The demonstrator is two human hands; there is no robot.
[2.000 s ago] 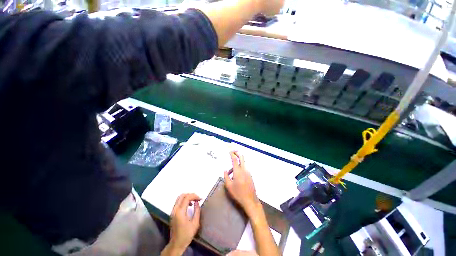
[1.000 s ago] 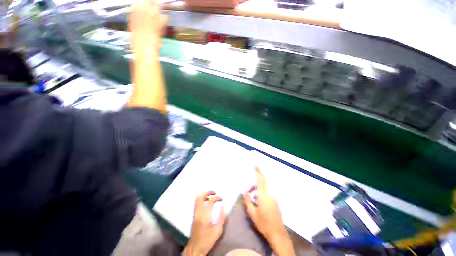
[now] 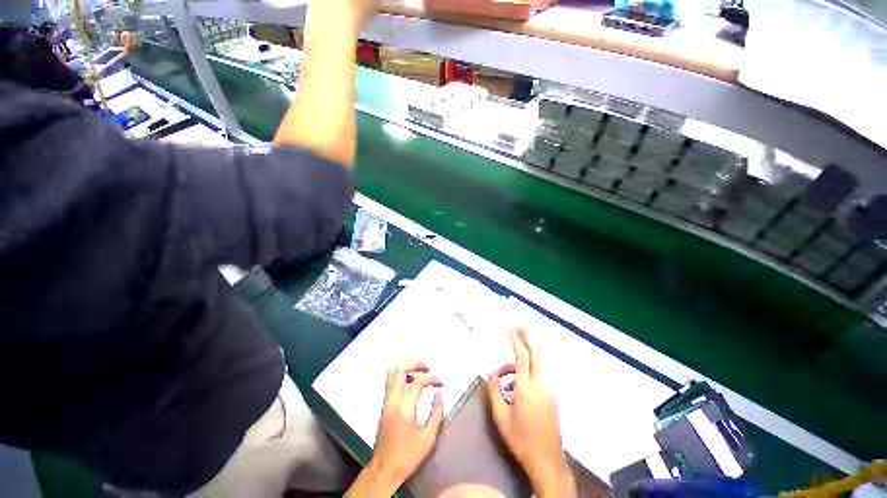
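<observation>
A grey-brown flat fixture [image 3: 472, 447] lies at the bottom centre on the white work sheet [image 3: 584, 389], partly hidden by my hands. My left hand [image 3: 407, 428] is at its left edge with fingers curled; no held thing shows clearly. My right hand [image 3: 527, 413] is at its right side, thumb and a finger close together, another finger pointing forward; whether it holds something small is not clear. Tiny dark screws [image 3: 464, 319] lie loose on the sheet ahead of my hands.
A person in dark clothing [image 3: 165, 272] fills the left, one arm reaching across. A screw bag [image 3: 346, 287] and a small clear bag [image 3: 370, 231] lie on the left. Dark flat modules [image 3: 702, 438] and part of the blue screwdriver [image 3: 681, 489] are at the right. The green conveyor [image 3: 584, 233] runs behind.
The view has swung left, so the screwdriver and yellow cord sit lower right. The other person's arm reaches farther left than at first. My hands stay near the fixture's far corner.
</observation>
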